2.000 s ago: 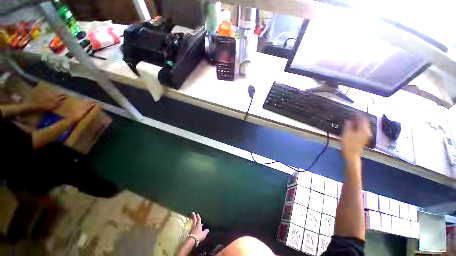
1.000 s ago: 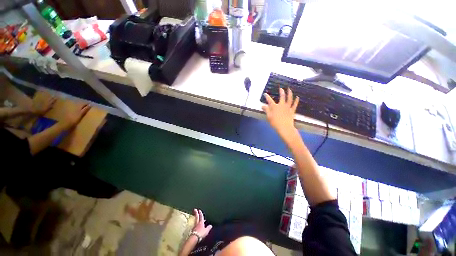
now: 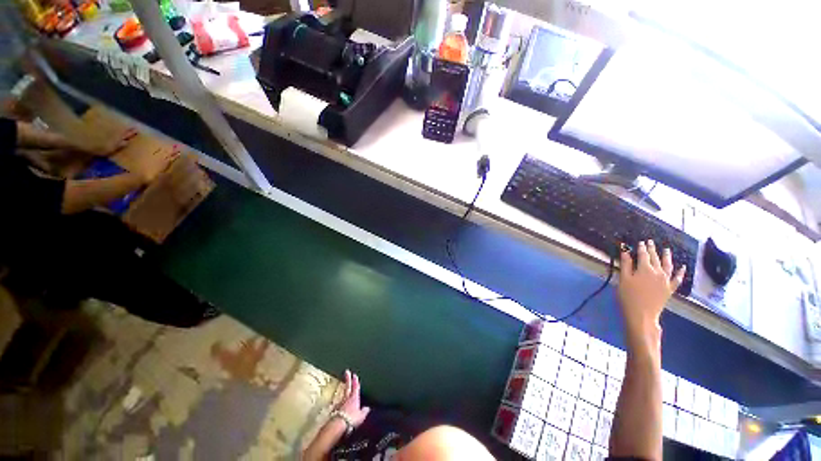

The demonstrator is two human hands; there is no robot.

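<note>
My right hand [image 3: 646, 281] lies with fingers spread on the right end of the black keyboard [image 3: 590, 209], holding nothing. My left hand [image 3: 349, 401] is at the bottom centre by the edge of the green bench, fingers apart, with a bracelet at the wrist; I see nothing in it. A block of small boxes [image 3: 569, 387] stands below the desk, white label sides up, red faces at its left side. My right forearm crosses over it. A second group of boxes [image 3: 702, 416] shows to the right of the forearm. The monitor [image 3: 680, 117] is lit.
The black mouse [image 3: 719, 261] is right of the keyboard. A black cable [image 3: 464, 270] hangs over the desk edge. The label printer [image 3: 333, 72], a handheld terminal [image 3: 446, 99] and bottles stand left. A person's arms hold a brown carton [image 3: 166, 194] at left. Green bench [image 3: 333, 279] lies between.
My right hand has moved from the keyboard's left end to its right end. The view has shifted a little. The blue-faced item at the far right has moved lower and is mostly cut off.
</note>
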